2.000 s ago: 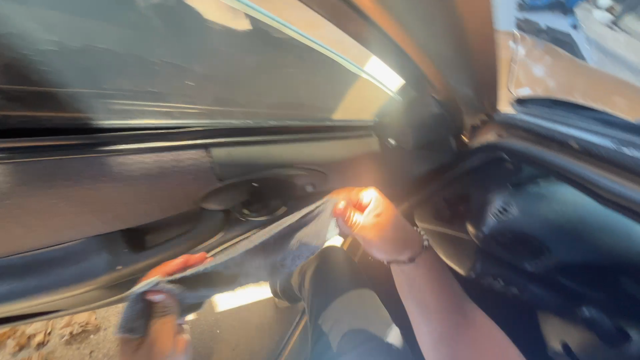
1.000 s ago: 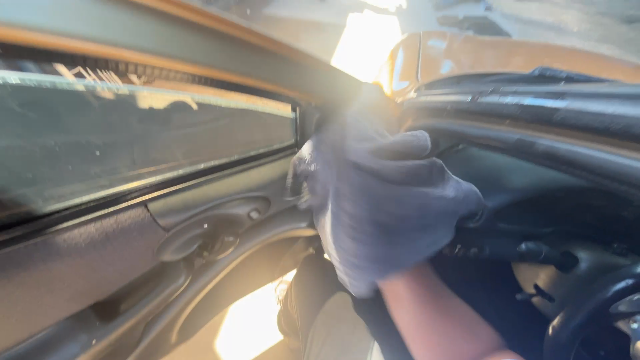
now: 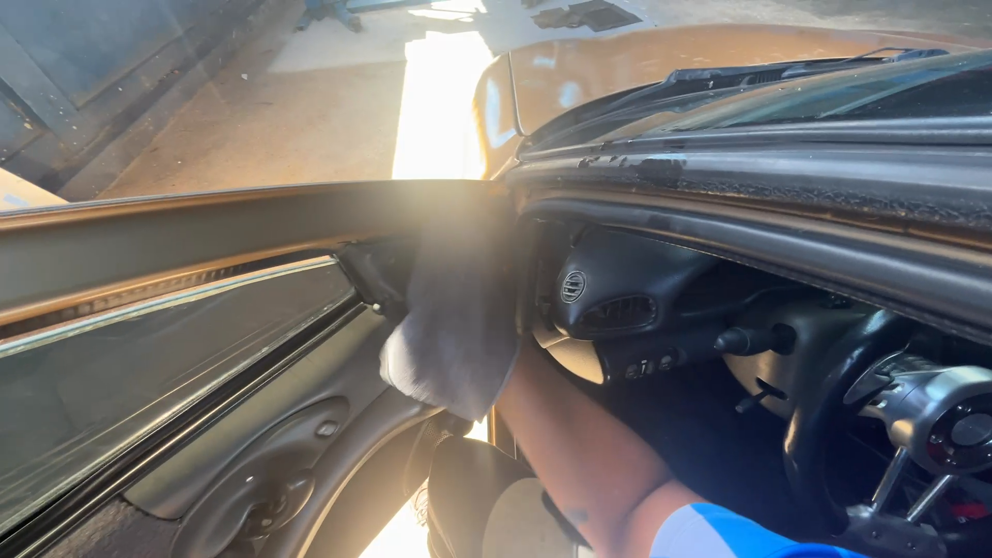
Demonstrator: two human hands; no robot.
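Note:
A grey cloth (image 3: 457,341) hangs at the front corner of the open car door, between the door and the door frame. My right arm reaches up to it from below, and the cloth and glare cover the right hand, so its fingers are hidden. My left hand is out of view. To the left of the cloth lie the door's window glass (image 3: 186,372) and the inner door handle (image 3: 271,496). The door's upper frame (image 3: 232,225) runs across behind the cloth.
On the right are the dashboard air vent (image 3: 573,287), the steering wheel (image 3: 806,434) and a stalk (image 3: 748,341). The windshield (image 3: 837,93) and orange-brown hood (image 3: 620,62) lie beyond. Dark metal panels (image 3: 101,46) stand at the upper left.
Two seconds ago both hands held the cloth low beside the door panel. The right hand then came up with the cloth draped over it, and the left hand left the view.

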